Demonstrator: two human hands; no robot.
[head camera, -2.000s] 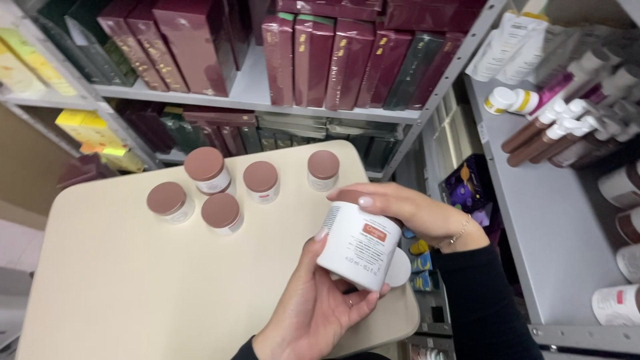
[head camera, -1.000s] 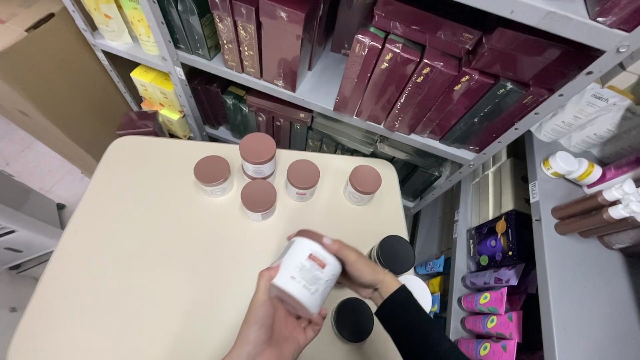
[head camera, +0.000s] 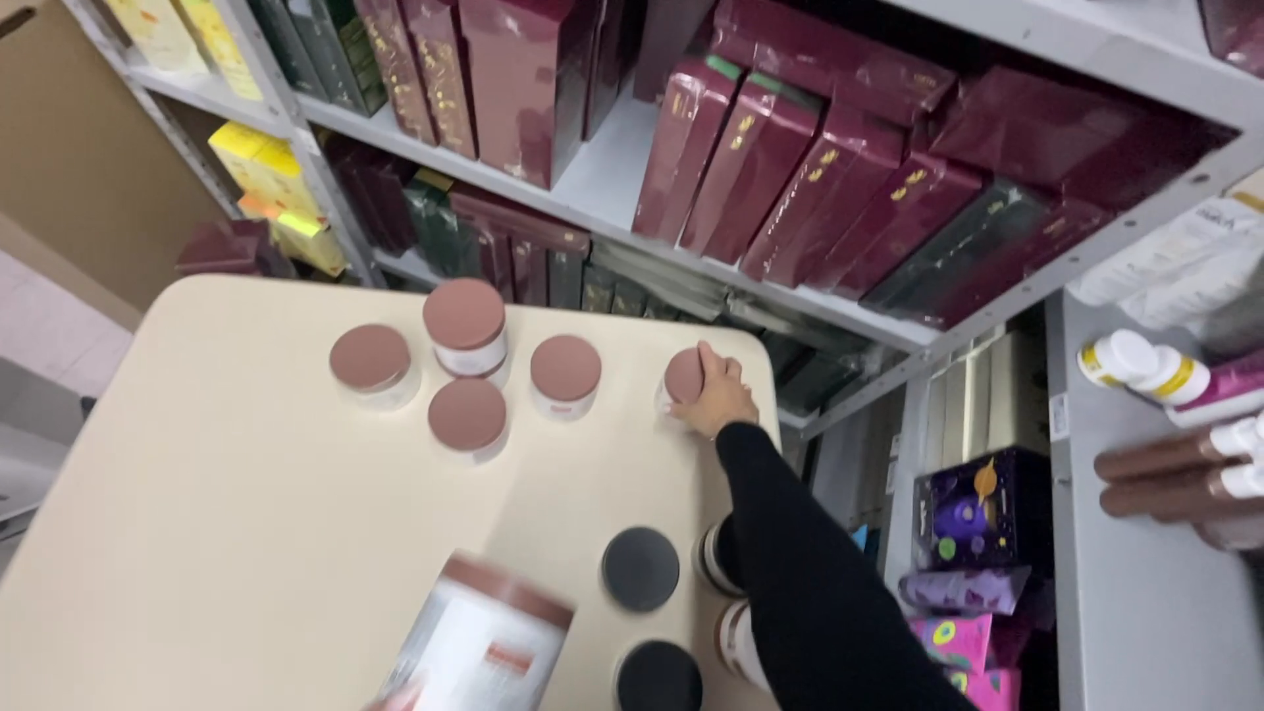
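A white cosmetic jar with a brown lid (head camera: 484, 642), blurred, is held low in the view by my left hand (head camera: 400, 697), of which only a bit shows at the bottom edge. My right hand (head camera: 719, 395) grips a smaller brown-lidded jar (head camera: 683, 376) at the table's far right corner. To its left stand several like jars: one at the left (head camera: 370, 363), one raised on another jar (head camera: 464, 321), one in front (head camera: 468, 419) and one beside them (head camera: 565, 375). Black-lidded jars (head camera: 640, 569) stand nearer, partly behind my right sleeve.
The cream table (head camera: 296, 553) abuts metal shelving (head camera: 602, 168) with maroon and green boxes (head camera: 760, 168). At the right, another shelf (head camera: 1136, 612) holds tubes and bottles (head camera: 1165, 454), with a purple box (head camera: 983, 509) beside it. A cardboard box (head camera: 89, 138) stands at the left.
My right hand has left the large white jar and reached to the small jar at the far right corner. The large jar is now in my left hand alone, lower in view.
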